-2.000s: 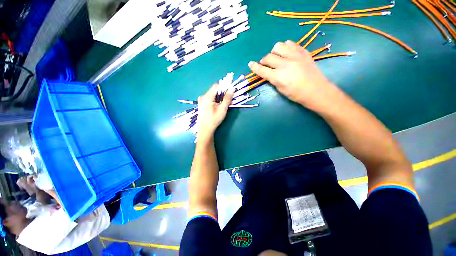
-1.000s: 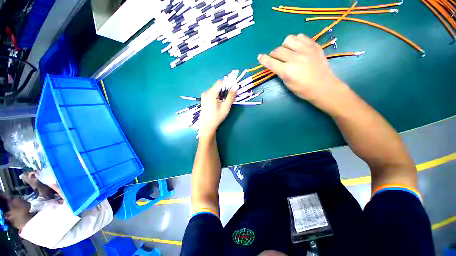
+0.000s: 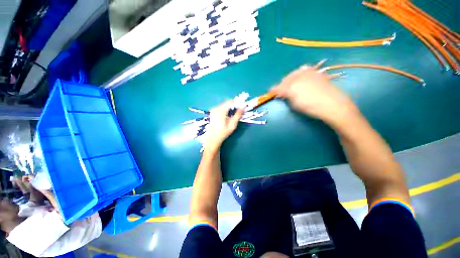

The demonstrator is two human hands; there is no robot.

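My left hand [image 3: 222, 123] is closed around a fanned bunch of black-and-white sleeves [image 3: 199, 122] above the green bench. Orange wires [image 3: 263, 99] run from the bunch's right end to my right hand [image 3: 307, 90], which is blurred and closed on them. Silver-tipped wire ends show past my right hand. Whether the wires sit inside the sleeves is hidden by my fingers. One curved orange wire [image 3: 376, 66] lies to the right, and a short group of straighter orange wires [image 3: 335, 43] lies behind.
A pile of black-and-white sleeves [image 3: 219, 43] lies at the back. A big orange wire bundle [image 3: 418, 25] is at the far right. An empty blue bin [image 3: 103, 143] stands left, with a person in white [image 3: 55, 229] beyond it. A cream box [image 3: 144, 30] is at the back left.
The view has shifted, so the bench appears lower. My right hand has closed in on the orange wires beside the bunch. My left hand keeps its hold on the sleeves.
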